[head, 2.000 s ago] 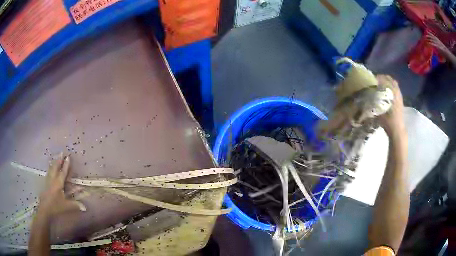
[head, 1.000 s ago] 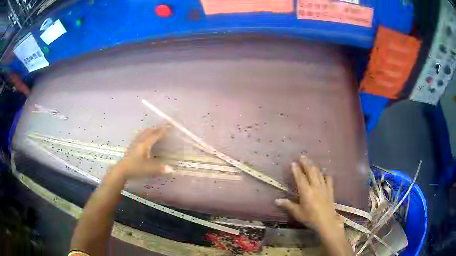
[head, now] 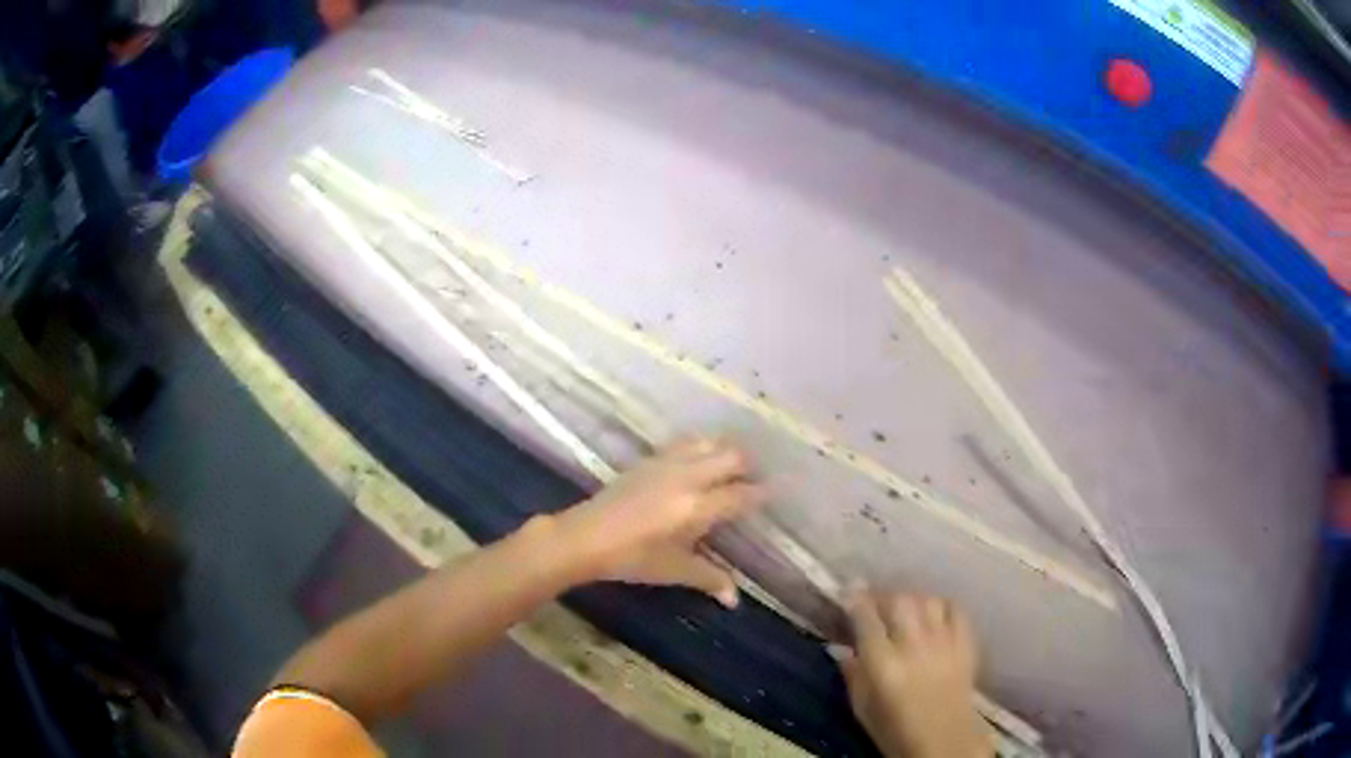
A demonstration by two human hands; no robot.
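Long pale strips lie on the brownish-mauve cutting pad [head: 830, 341]. A bundle of strips [head: 519, 311] runs from the upper left to my hands. My left hand [head: 682, 511] is low over the bundle, thumb apart from its fingers; its grip is blurred. My right hand [head: 911, 666] has curled fingers on the strips at the bundle's near end, which shows again past the hand. Another long strip [head: 948, 511] lies behind my hands. A crossing pair [head: 1022, 437] lies at the right. Short thin scraps [head: 430, 111] lie at the far left.
Dark strips [head: 400, 430] fill the front ledge beside the pale wooden edge board [head: 378, 504]. The blue press beam [head: 993, 67] with a red button [head: 1128, 82] spans the back. A blue bucket [head: 222, 111] stands beyond the left end. Dark specks dot the pad.
The view has swung left. My hands have come closer together over the strips near the front edge. The slanting strip that my right hand was at now lies away from both hands.
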